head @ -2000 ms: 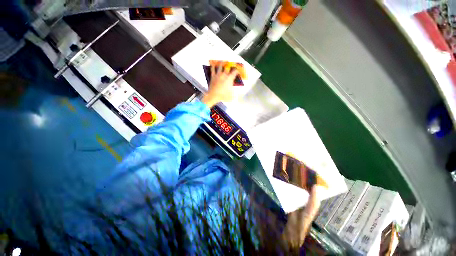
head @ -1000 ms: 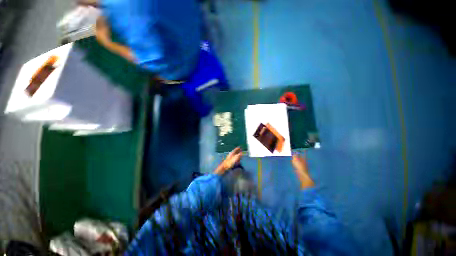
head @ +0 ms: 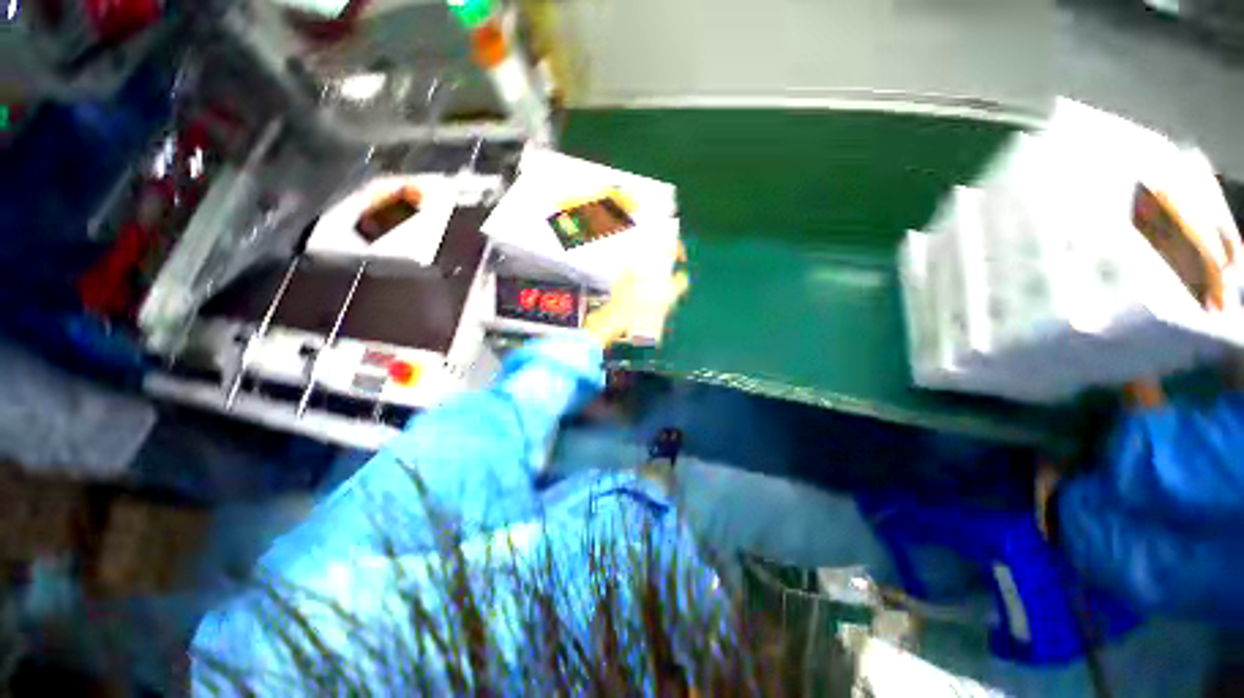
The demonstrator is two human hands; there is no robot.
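Note:
A white retail box [head: 580,218] with a brown-and-orange picture is over the bench scale [head: 542,301], whose red digits are lit but blurred. The box hides the scale's plate. My left hand [head: 636,303] is at the box's near right corner, its fingers along the right edge; it is blurred and seems to grip the box. My right hand is not in view.
Another retail box [head: 389,220] lies on the dark conveyor belt [head: 409,303], near guide rails and a red emergency stop button [head: 400,371]. Several boxes [head: 1044,266] stand on the green bench at right, beside another person's sleeve [head: 1160,505]. A blue stool [head: 962,566] is below.
The view has swung from the side table, where both my hands were at a box, to the scale and conveyor. My left hand is now at the box by the scale; my right has left view.

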